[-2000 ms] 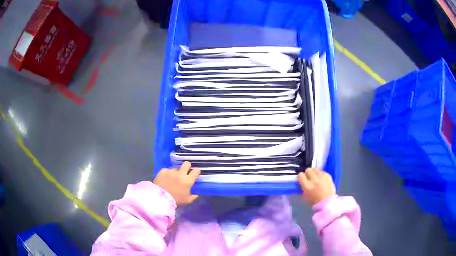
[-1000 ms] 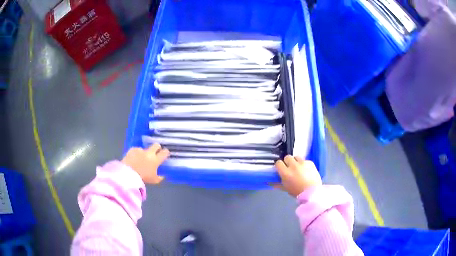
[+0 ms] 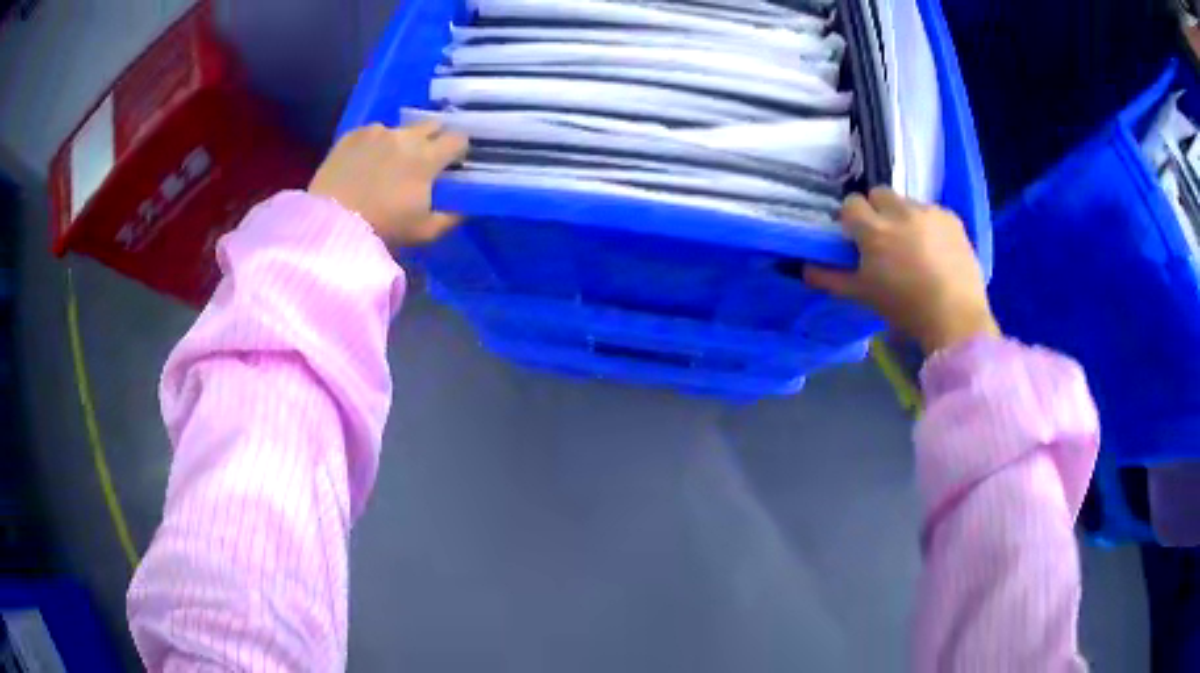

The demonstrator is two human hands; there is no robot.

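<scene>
A deep blue crate (image 3: 632, 279) is at the top centre, its near wall facing me. It is packed with tablets in white sleeves (image 3: 645, 99) standing on edge in rows, with more along its right side (image 3: 911, 105). My left hand (image 3: 391, 184) grips the near rim at its left end. My right hand (image 3: 913, 263) grips the near rim at its right end. Both arms reach forward in pink striped sleeves. The crate's far end is cut off by the top edge.
A red box (image 3: 171, 158) with white characters stands at the upper left. Another blue crate (image 3: 1099, 276) with white-edged contents is at the right. A blue crate (image 3: 59, 625) is partly visible at the lower left. Yellow lines (image 3: 95, 421) run on the grey floor (image 3: 566, 539).
The crate has moved away from my body, toward the top of the view, and its outer near wall now shows. Both hands kept hold of the rim and my arms are stretched further forward.
</scene>
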